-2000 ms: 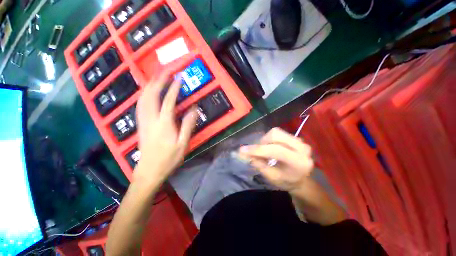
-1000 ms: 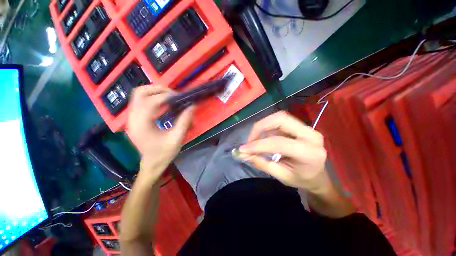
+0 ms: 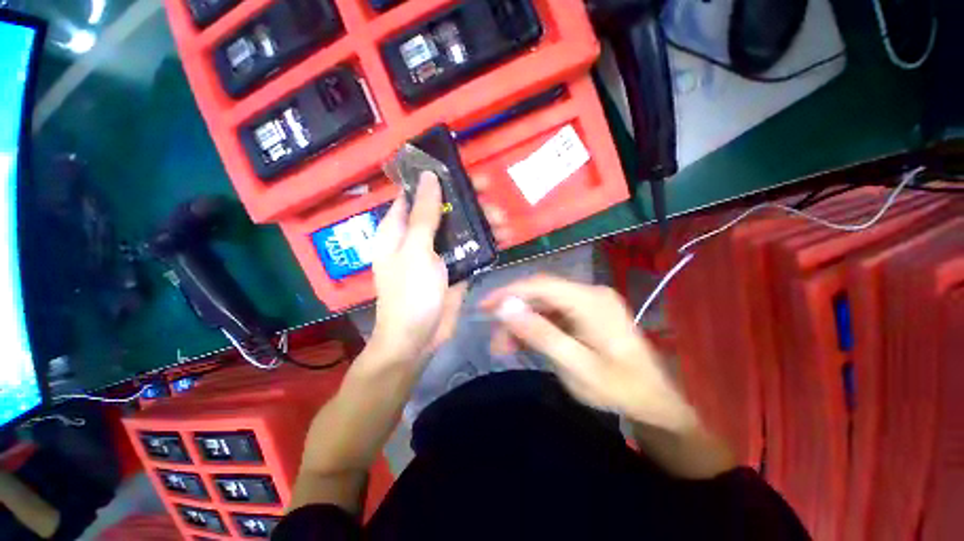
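My left hand (image 3: 412,280) holds a black phone (image 3: 458,217), back up, over the near end of the red tray (image 3: 381,21). A clear, yellowish patch shows at the phone's upper end by my thumb. My right hand (image 3: 576,343) is just right of the phone's lower end, blurred, with fingers bent; whether it holds the cable plug is not clear. A white paper label (image 3: 549,166) lies in the near right pocket. A phone with blue screen film (image 3: 349,246) lies in the near left pocket. Other black phones (image 3: 309,122) lie back up with white labels.
One scanner (image 3: 647,95) lies right of the tray, another (image 3: 206,277) left. A mouse (image 3: 766,32) sits on a pale pad (image 3: 719,95). Stacked red trays (image 3: 867,349) are at right; a filled tray (image 3: 277,465) is below left. A bright monitor (image 3: 16,211) and a person's arm (image 3: 26,505) are at far left.
The black phone in my left hand has turned more upright and come nearer my right hand. The blue-film phone in the near left pocket now shows more. The view has shifted.
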